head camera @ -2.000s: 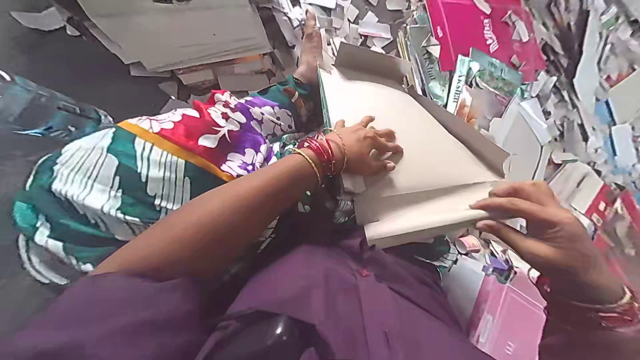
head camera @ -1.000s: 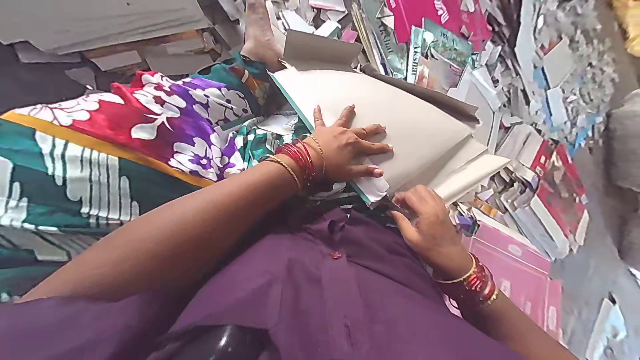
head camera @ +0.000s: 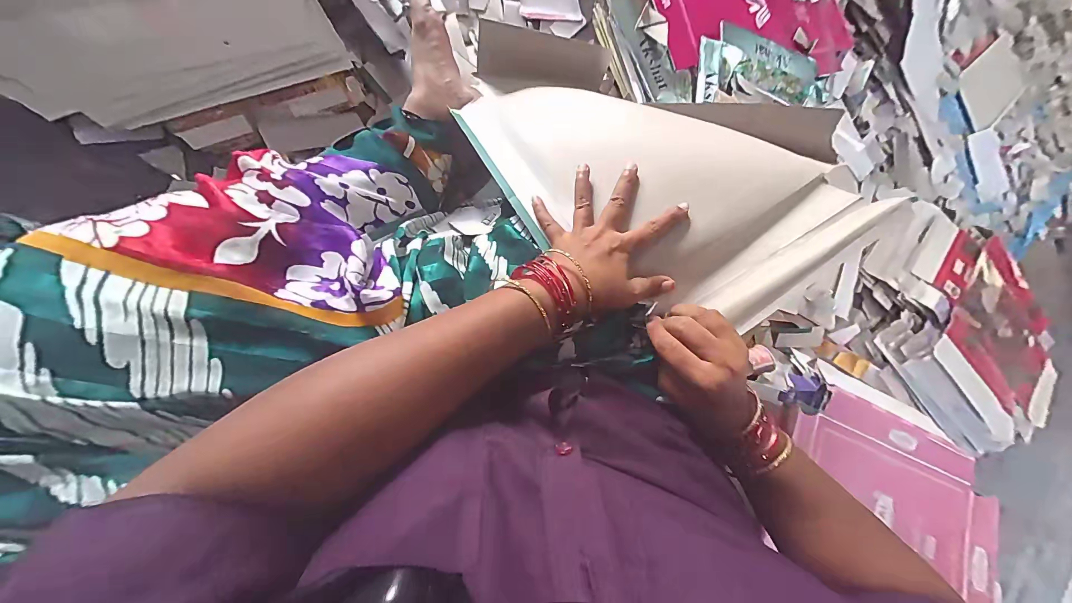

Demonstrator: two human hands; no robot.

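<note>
A large cream sheet of paper or card (head camera: 670,176) with a teal left edge lies across my lap, its right side folded up in a raised flap. My left hand (head camera: 607,251) rests on it palm down, fingers spread. Close by, at the near edge of the sheet, my right hand (head camera: 699,356) has its fingers curled in a pinch at the edge. Whether those fingertips hold the paper's edge cannot be told. Grey-brown card (head camera: 754,130) shows behind the sheet's far side.
Paper scraps (head camera: 888,126) cover the floor ahead and to the right. Pink printed cartons (head camera: 888,469) lie at the right, below red and white folded cartons (head camera: 992,327). Large grey sheets (head camera: 167,50) are stacked at the upper left. A bare foot (head camera: 435,67) is beside the sheet.
My right hand has moved from the folded flap at the sheet's right side to its near edge, close to my left hand. The left hand's fingers have spread.
</note>
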